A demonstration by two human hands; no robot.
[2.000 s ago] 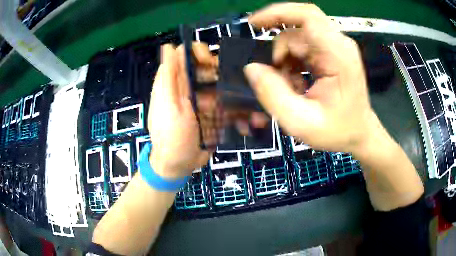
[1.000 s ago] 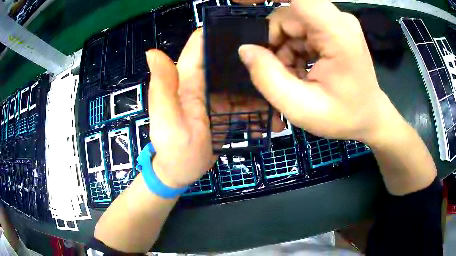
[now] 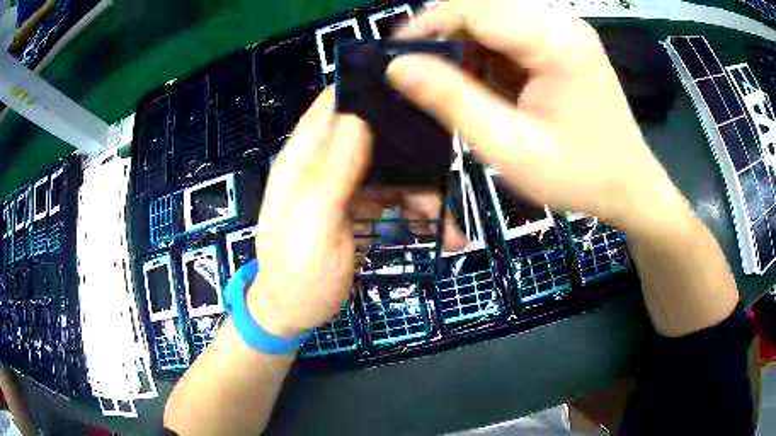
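A dark front housing (image 3: 398, 249) is held up over the tray, its keypad grid at the lower end. A matte black window piece (image 3: 408, 140) covers its window area. My left hand (image 3: 310, 221), with a blue wristband, holds the housing from the left side and beneath; fingertips show through the openings. My right hand (image 3: 544, 119) is at the upper right of the housing, its thumb pressed on the black piece near the top edge and its fingers behind that edge. The right fingers are partly blurred.
A black blister tray (image 3: 213, 128) with cyan-grid, white-bordered housings lies beneath my hands. A pile of white backing strips (image 3: 109, 272) lies at left, beside another filled tray (image 3: 34, 281). A die-cut sticker sheet (image 3: 723, 128) lies at right. A dark soft lump (image 3: 640, 72) sits at upper right.
The right thumb has moved up and left to the housing's top edge. The left thumb has closed in from standing apart to lie against the housing's side. The housing has shifted slightly down and left.
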